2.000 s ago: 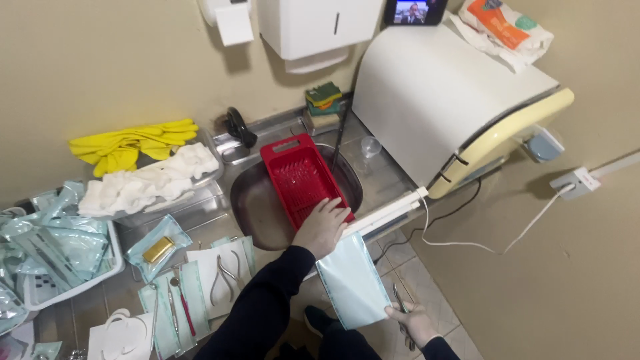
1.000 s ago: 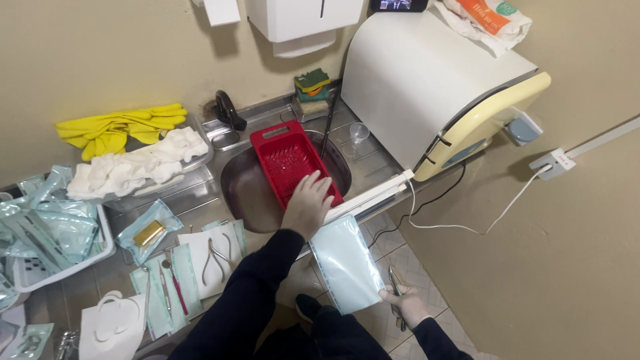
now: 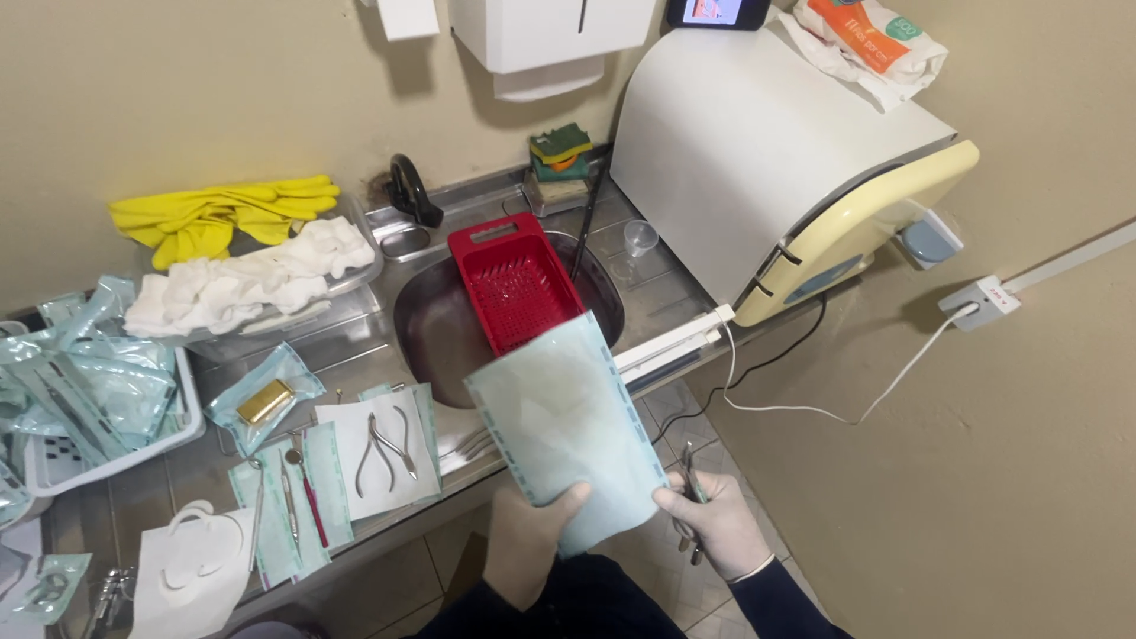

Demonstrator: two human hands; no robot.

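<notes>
Both hands wear pale gloves. My left hand (image 3: 530, 537) grips the lower left part of a light blue sterilization pouch (image 3: 572, 417), its thumb on the front. At the pouch's lower right edge, my right hand (image 3: 721, 519) pinches the pouch and also holds a metal hand instrument (image 3: 690, 488), partly hidden by the fingers; its exact kind is unclear. Beyond the pouch, a red perforated plastic basket (image 3: 524, 284) rests in the steel sink (image 3: 435, 324). To the left, orthodontic-type pliers (image 3: 390, 448) lie on a white sheet, beside a dental mirror with a red handle (image 3: 306, 497) on pouches.
A heat sealer bar (image 3: 674, 344) lies along the counter edge before a white autoclave (image 3: 754, 133). At left are a white basket of packed pouches (image 3: 191, 426), a gold-coloured block in a pouch (image 3: 264, 402), yellow rubber gloves (image 3: 222, 213), white cloth (image 3: 257, 280) and white cheek retractors (image 3: 200, 546).
My left hand has left the red basket's side and moved down to grip the pouch. The pouch has risen and now overlaps the sink's front edge. My right hand still holds the instrument.
</notes>
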